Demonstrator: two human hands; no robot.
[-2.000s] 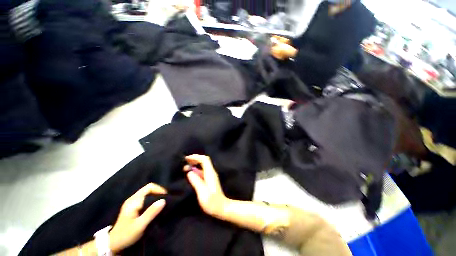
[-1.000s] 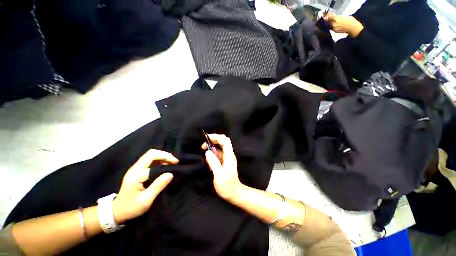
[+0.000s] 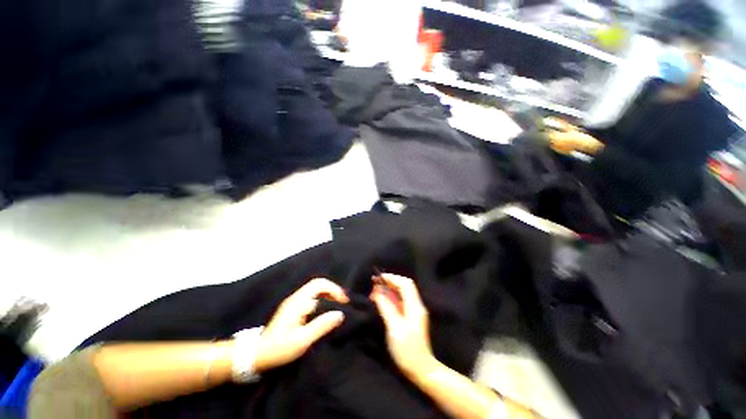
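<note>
A black garment (image 3: 237, 315) lies spread on the white table in front of me. My left hand (image 3: 307, 323) is at its middle, thumb and fingers curved around a small fold of the black cloth. My right hand (image 3: 402, 315) is just right of it, closed around small thread snips (image 3: 391, 293). Only a pinkish-red glint and a dark tip of the snips show between the fingers. The picture is blurred, so whether the tip touches the cloth cannot be told.
A dark navy garment pile (image 3: 106, 106) lies at the upper left. Grey-black cloth (image 3: 429, 155) is beyond the garment. A black backpack (image 3: 654, 319) is at the right. A masked person (image 3: 654, 139) stands across the table (image 3: 164, 245). A blue bin (image 3: 20, 393) shows at the lower left.
The view has swung left and up, so the garment and backpack appear further right and lower. My left hand has come closer to my right hand. The snips stay in my right hand.
</note>
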